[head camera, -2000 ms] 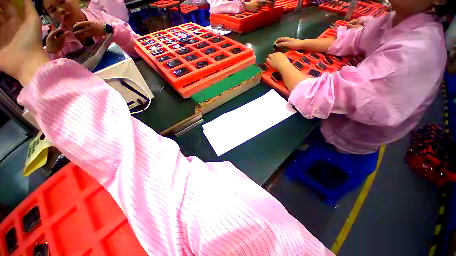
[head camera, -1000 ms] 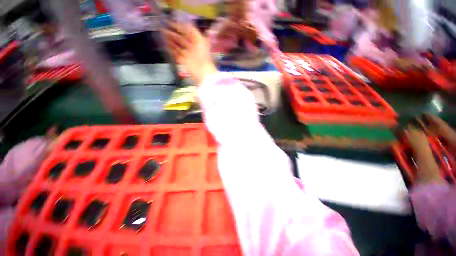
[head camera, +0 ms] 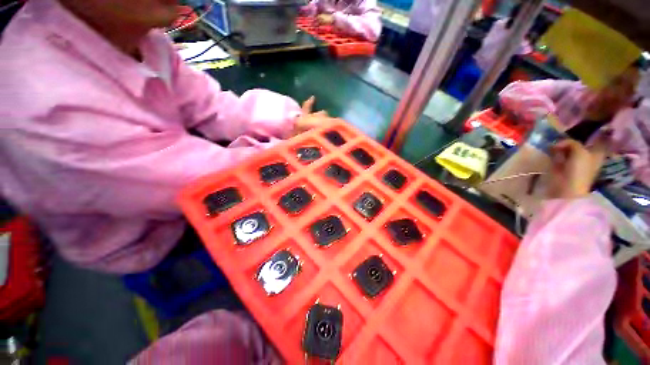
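Observation:
A red-orange tray (head camera: 447, 269) with square pockets lies tilted across the view in front of me. Black watch-like units (head camera: 328, 230) sit in its left and far pockets; some reflect white. The pockets towards the lower right are empty. My right hand (head camera: 574, 167) is raised beyond the tray's right side, in front of a beige-white box (head camera: 524, 171). It is blurred, and whether it holds anything cannot be told. My left hand is not in view; pink striped cloth (head camera: 207, 342) shows at the bottom edge.
A worker in a pink smock (head camera: 93, 142) is close on the left, hands at the tray's far corner. A metal upright (head camera: 431, 68) stands behind the tray. A yellow bag (head camera: 463, 161) lies beside the box. A yellow sheet (head camera: 591, 50) hangs upper right. A grey machine (head camera: 262, 23) stands farther back.
The view has swung left, bringing the neighbouring worker close. The tray now fills the middle, and my right arm shows at the right edge, still raised.

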